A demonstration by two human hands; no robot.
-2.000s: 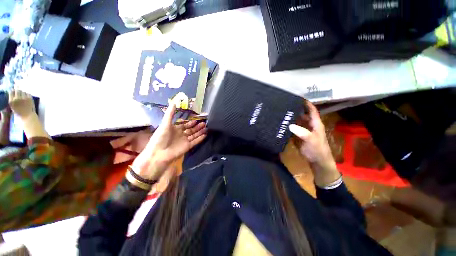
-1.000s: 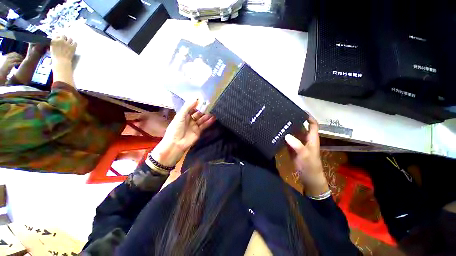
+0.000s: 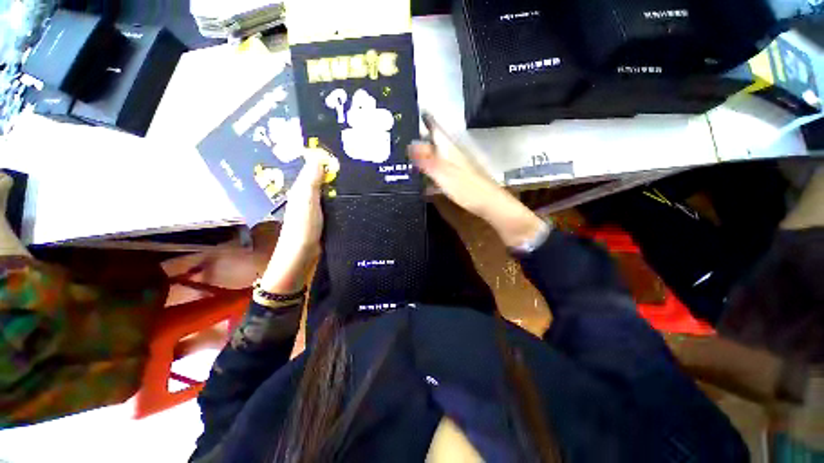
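Note:
A printed sleeve [image 3: 357, 113] with yellow "MUSIC" and white earbuds stands around the upper part of a closed black gift box [image 3: 375, 240]. A pale yellow strip shows above the print. The box's lower part sticks out toward my body. My left hand [image 3: 309, 203] grips the sleeve's left edge, thumb on the front. My right hand [image 3: 461, 176] is at the sleeve's right edge, slightly blurred, fingers extended and apart; its thumb side seems to touch the edge. Another printed sleeve [image 3: 253, 145] lies on the table to the left, partly hidden.
Black gift boxes [image 3: 533, 68] stand at the back right, others [image 3: 135, 77] at the back left. A pale stack [image 3: 239, 18] is at the back. The white table edge [image 3: 587, 181] runs across. People's arms show at both sides; red stools [image 3: 163, 362] are below.
The gift box has turned from slanted to upright, and a printed sleeve now surrounds its upper part. My left hand has closed on the sleeve; my right hand has left the box's lower corner and moved up.

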